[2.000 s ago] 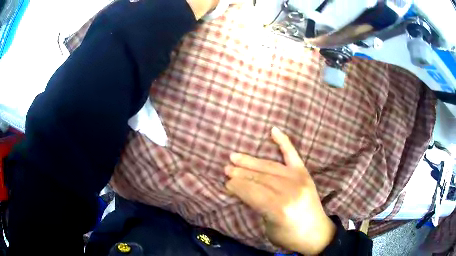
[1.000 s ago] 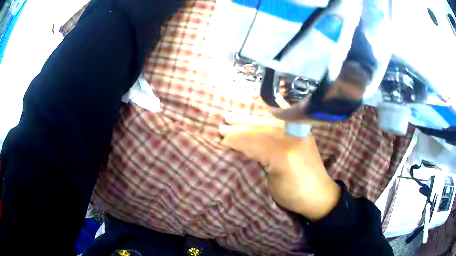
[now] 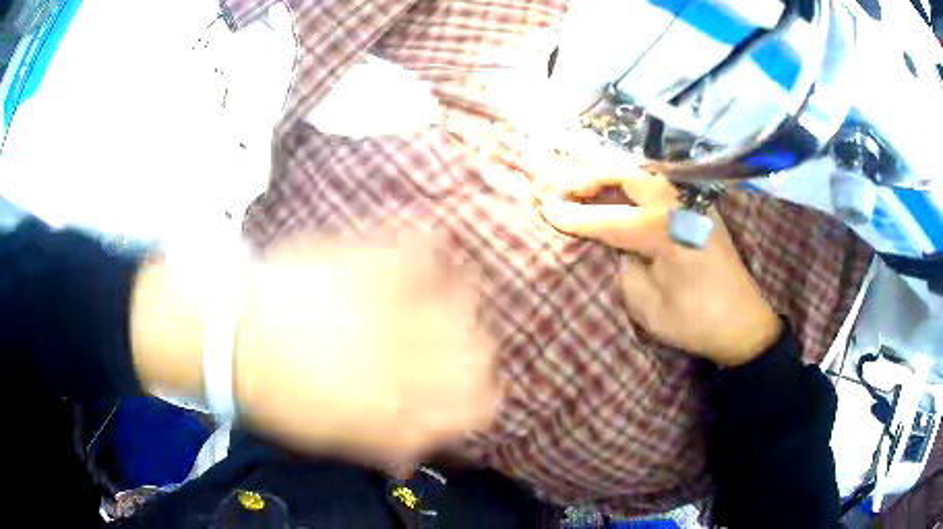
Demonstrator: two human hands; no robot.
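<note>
The red-brown and cream plaid garment piece lies across the table and under the sewing machine head. A white fabric patch shows on the plaid at upper left of centre. My left hand is large and blurred over the plaid's left part; its fingers cannot be made out. My right hand is on the plaid just in front of the needle area, thumb and finger brought together at the cloth; the bright glare hides exactly what they pinch.
A shiny curved bar stands in front of the machine head. Small tools with black cord lie on the right. The white table shows at left. Something blue is at lower left.
My left arm has drawn back from the top towards me, bringing the hand into view. The white patch shows higher and farther right. My right hand's fingers have closed near the needle area.
</note>
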